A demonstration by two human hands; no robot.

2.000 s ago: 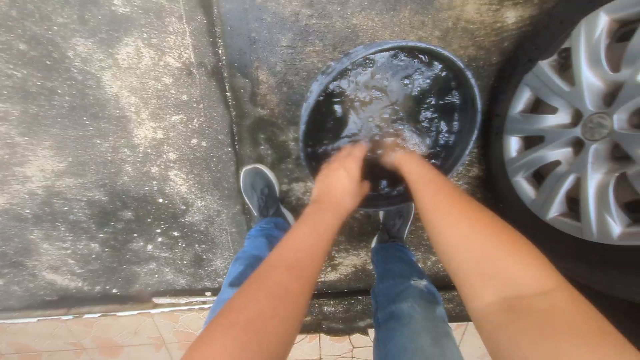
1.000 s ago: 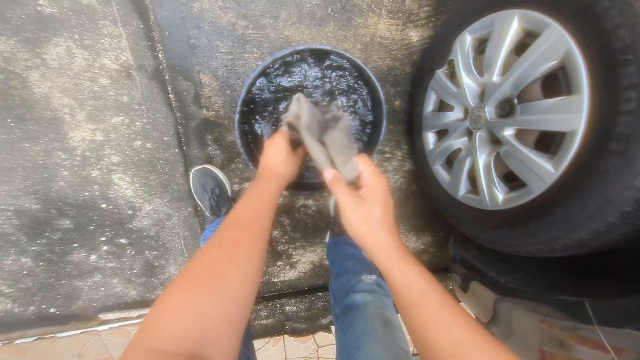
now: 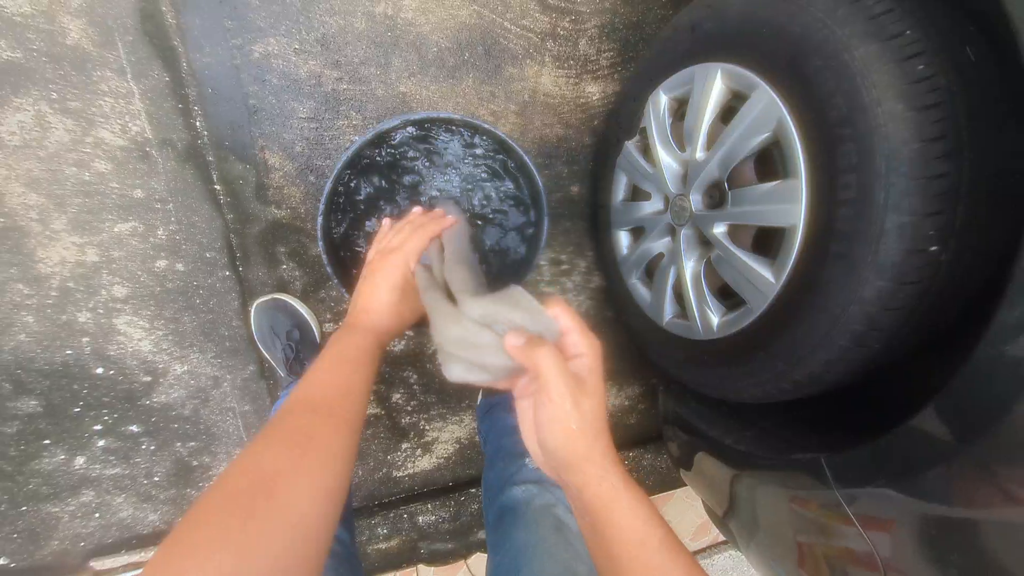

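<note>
A grey wet cloth (image 3: 480,328) hangs folded between my hands, in front of a round dark basin (image 3: 326,232) of rippling water. My right hand (image 3: 560,384) pinches the cloth's lower right part between thumb and fingers. At the cloth's upper left side is my left hand (image 3: 400,272), fingers stretched out and touching it over the basin's near edge; whether it grips the cloth is hard to tell. The car wheel (image 3: 708,200), with a silver multi-spoke cover and black tire (image 3: 872,200), stands to the right of the basin.
Stained, wet concrete (image 3: 104,240) lies around the basin, with a groove running along it on the left. My shoe (image 3: 286,332) is beside the basin at lower left. Shiny car bodywork (image 3: 800,512) is at lower right, and tiles (image 3: 688,516) show near the bottom edge.
Two seconds ago both hands were down at the water in the basin. They have come up and toward me with the cloth. The view has shifted toward the wheel.
</note>
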